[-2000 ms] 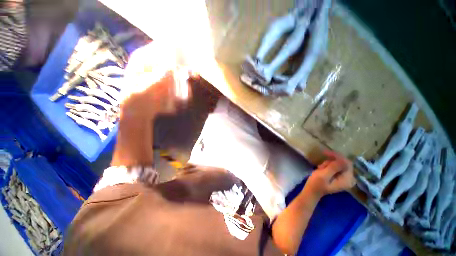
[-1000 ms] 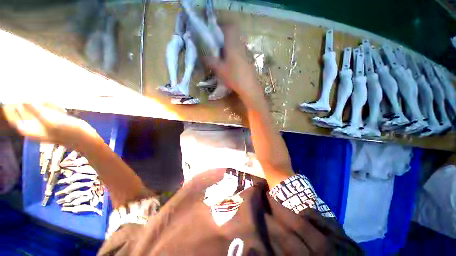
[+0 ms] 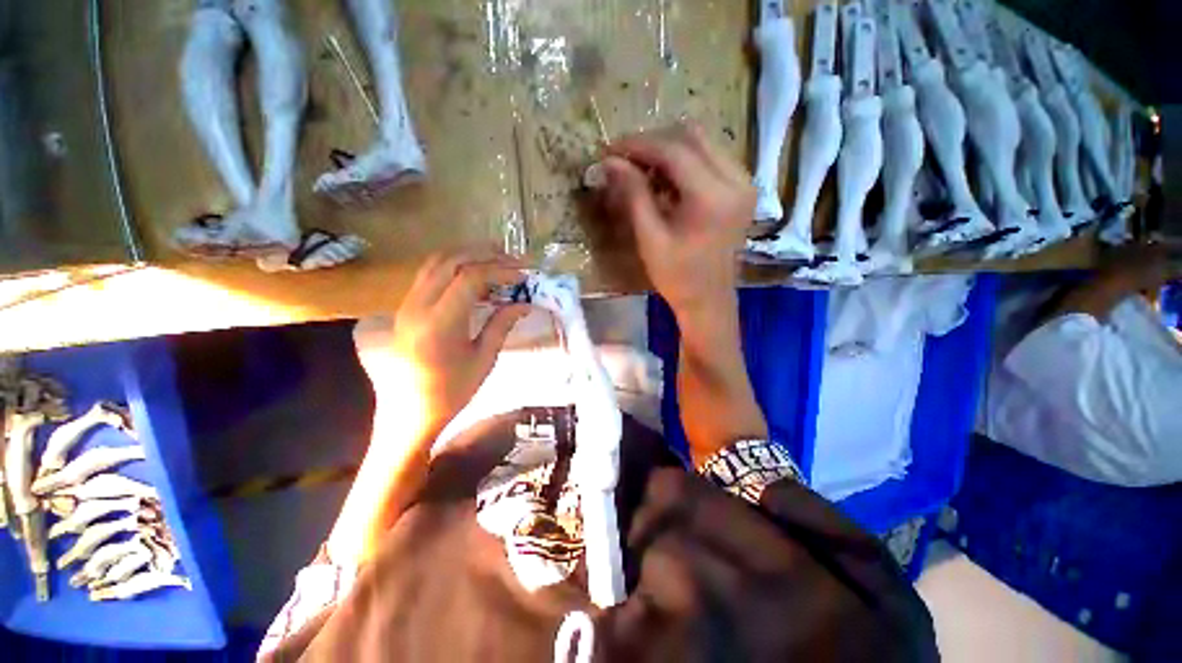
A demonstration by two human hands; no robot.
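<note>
My left hand (image 3: 447, 337) grips a pale grey-white doll leg (image 3: 596, 440) by its foot end at the bench edge. The foot has a dark strap. The leg's narrow end points down in front of my brown shirt. My right hand (image 3: 687, 214) is pinched over the stained patch of the bench. A thin stick (image 3: 599, 119) shows at its fingertips and seems held. A small pale blob (image 3: 595, 175) is beside the fingertips; fingers partly hide this spot.
Several legs (image 3: 858, 168) overlap on the brown bench (image 3: 454, 168) at right. Three legs (image 3: 279, 117) lie at left, with another thin stick (image 3: 350, 71). A blue bin (image 3: 195, 570) at lower left holds parts. Another blue bin (image 3: 953, 402) at right holds white liner. A person's white-clothed arm (image 3: 1102, 376) is far right.
My left hand has come in from the far left to the foot of a leg. My right hand has left the legs at left and moved right, to the stained patch.
</note>
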